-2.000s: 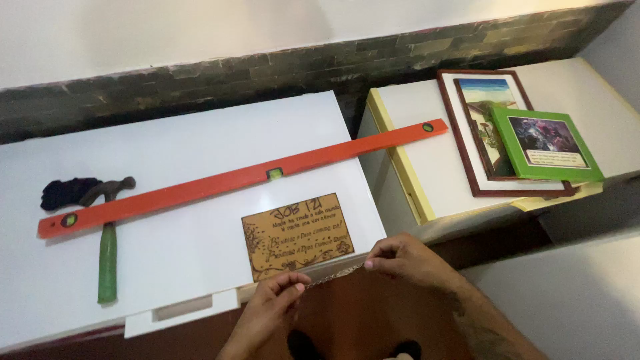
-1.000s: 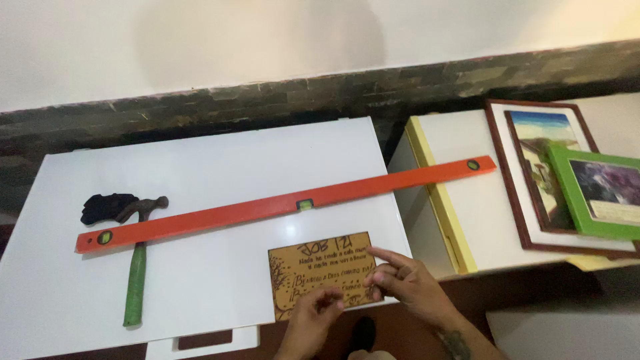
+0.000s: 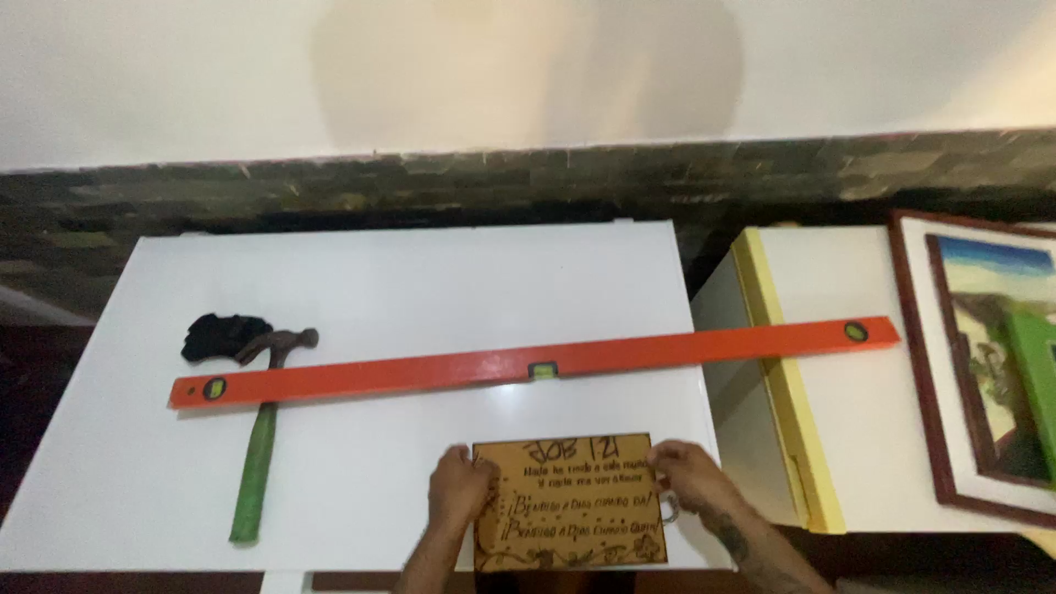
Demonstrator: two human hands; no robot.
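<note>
A brown plaque with dark lettering and a floral border (image 3: 573, 503) is at the front edge of a white tabletop. My left hand (image 3: 462, 487) grips its left edge, and my right hand (image 3: 689, 478) grips its upper right edge. A small piece of thin chain (image 3: 671, 510) shows beside the plaque, under my right hand. Behind the plaque lies a long orange spirit level (image 3: 445, 369), reaching from the white top across to the neighbouring cabinet. Its left part crosses the green handle of a claw hammer (image 3: 254, 474). The hammer's head touches a black cloth-like item (image 3: 219, 337).
To the right stands a white cabinet with a yellow edge strip (image 3: 784, 388). On it lie a dark-red framed picture (image 3: 924, 371) and a green frame (image 3: 1035, 355), partly out of view. A wall with a stone-tile band (image 3: 495, 186) runs behind.
Both hands have moved from the chain, held between them two seconds ago, to the sides of the plaque. The plaque, earlier flat on the top, now sits between them. The view has shifted.
</note>
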